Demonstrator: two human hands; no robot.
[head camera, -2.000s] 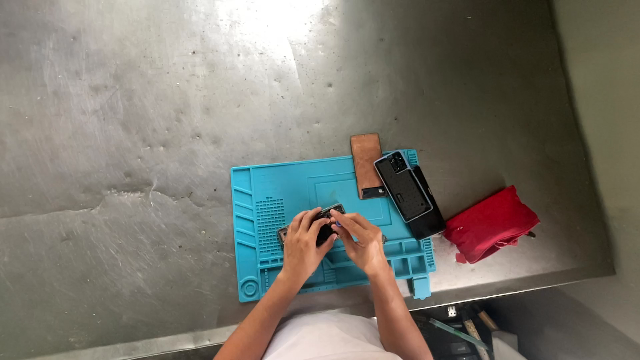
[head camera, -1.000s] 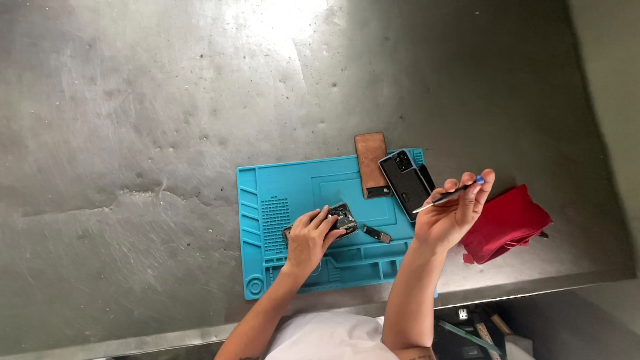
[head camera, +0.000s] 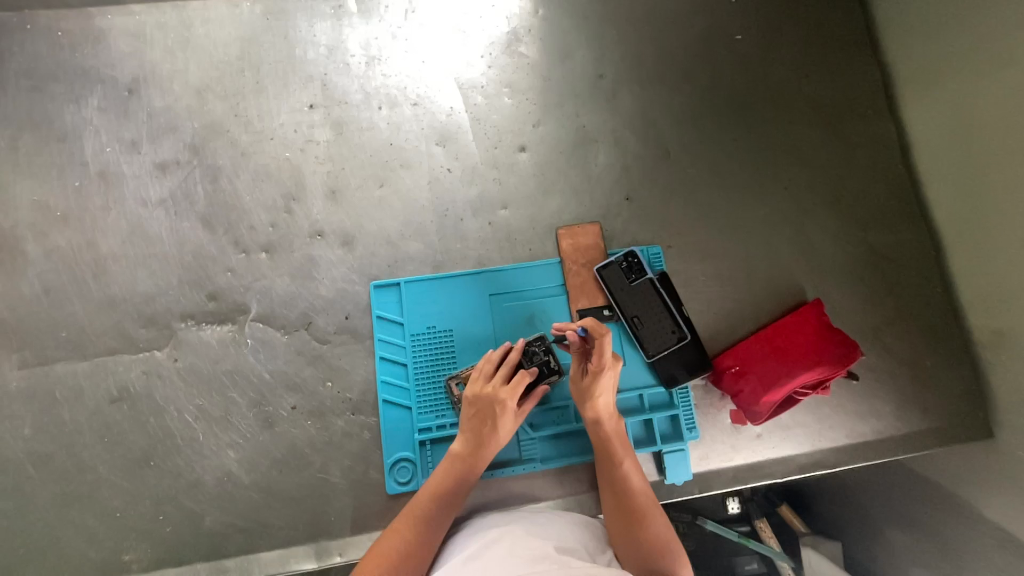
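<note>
An opened smartphone (head camera: 543, 358) with bare inner parts lies tilted on a blue silicone repair mat (head camera: 448, 300). My left hand (head camera: 498, 392) rests over it, fingers spread on its body and holding it down. Pinched in the fingers of my right hand (head camera: 596, 368) is a small screwdriver (head camera: 582, 330) with a blue end, its tip at the phone's upper right part. Beyond my right hand, a brown flat case (head camera: 583, 264) lies across the mat's far edge. Beside it, a phone back cover with a camera opening (head camera: 644, 308) rests on a black flat object (head camera: 684, 364).
A red fabric pouch (head camera: 784, 360) lies right of the mat on the metal table (head camera: 240, 240). The mat's moulded compartments (head camera: 656, 432) run along its near side. Below the table's near edge, tools with wooden handles (head camera: 768, 532) are visible at the lower right.
A second ago my right hand held the screwdriver raised to the right, away from the phone; now it is back at the phone. My left hand has stayed on the phone.
</note>
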